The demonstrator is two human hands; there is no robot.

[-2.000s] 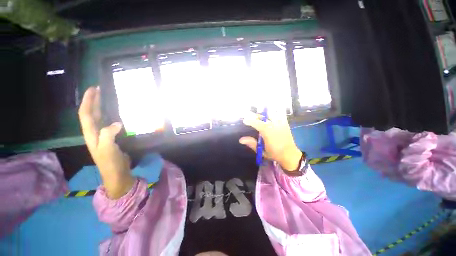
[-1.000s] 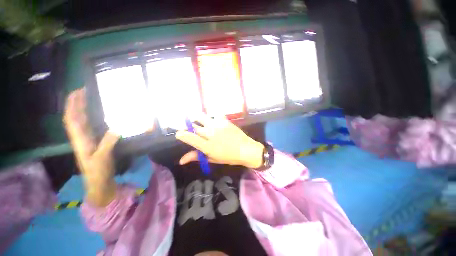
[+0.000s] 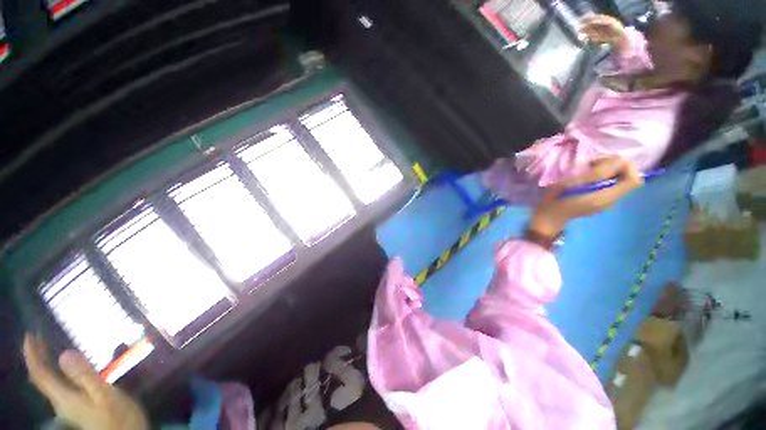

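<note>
A black tray (image 3: 277, 270) with side-by-side slots lies at the left and centre, turned at a slant. It holds several smartphones (image 3: 228, 220) with bright white screens; the leftmost phone (image 3: 94, 312) shows an orange-red strip at its bottom edge. My left hand (image 3: 80, 390) is at the lower left beside that phone, fingers apart and empty, partly cut off by the picture's edge. My right hand (image 3: 588, 195) is raised away from the tray at the right and holds a blue stylus (image 3: 595, 184). It is slightly blurred.
A tall black stack (image 3: 411, 76) stands right of the tray, with more phones (image 3: 550, 63) beyond it. A neighbouring worker (image 3: 626, 117) in pink sits at the right. A blue stool (image 3: 470, 195), striped floor tape (image 3: 462, 245) and cardboard boxes (image 3: 659, 348) are on the right side.
The view has turned to the right, so the tray now appears slanted and further left. My right hand has moved from the phones out to the right with the stylus. The middle screen changed from red-orange to white.
</note>
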